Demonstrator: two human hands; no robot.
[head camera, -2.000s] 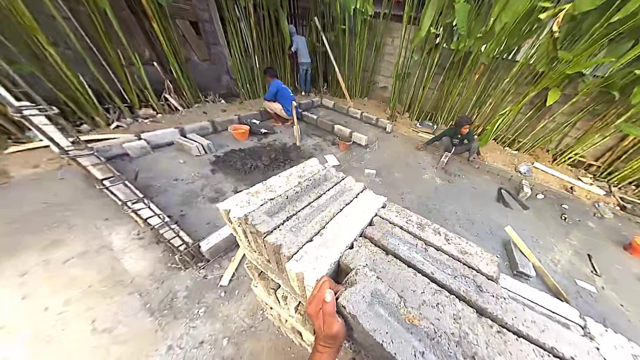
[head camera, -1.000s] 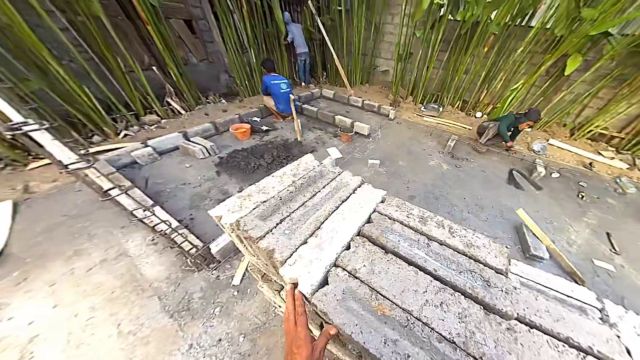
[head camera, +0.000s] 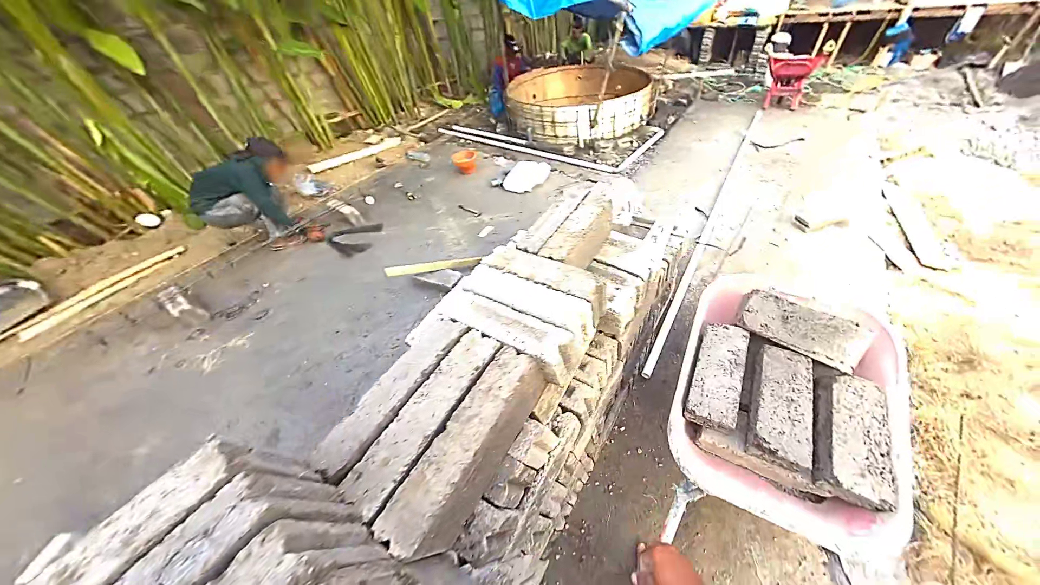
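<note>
At the bottom edge my left hand (head camera: 668, 565) is closed around the near-left handle (head camera: 676, 513) of a wheelbarrow. Its pale pink tray (head camera: 821, 520) holds several grey concrete blocks (head camera: 782, 402), some lying over others. Left of the wheelbarrow stands a long stack of concrete blocks (head camera: 463, 439), its top rows laid in differing directions. Part of another handle shows at the bottom, right of my left hand, but no hand is visible on it. My right hand is out of view.
A person (head camera: 248, 195) crouches on the grey slab at the left. A white pipe (head camera: 699, 252) runs between stack and path. Farther off are an orange bucket (head camera: 465, 161), a round tank-like form (head camera: 581, 93), a red wheelbarrow (head camera: 790, 80) and other people. Rubble lies at right.
The view has swung far to the right, bringing the loaded wheelbarrow into sight. My left hand, earlier on the side of the block stack, is now on the wheelbarrow handle.
</note>
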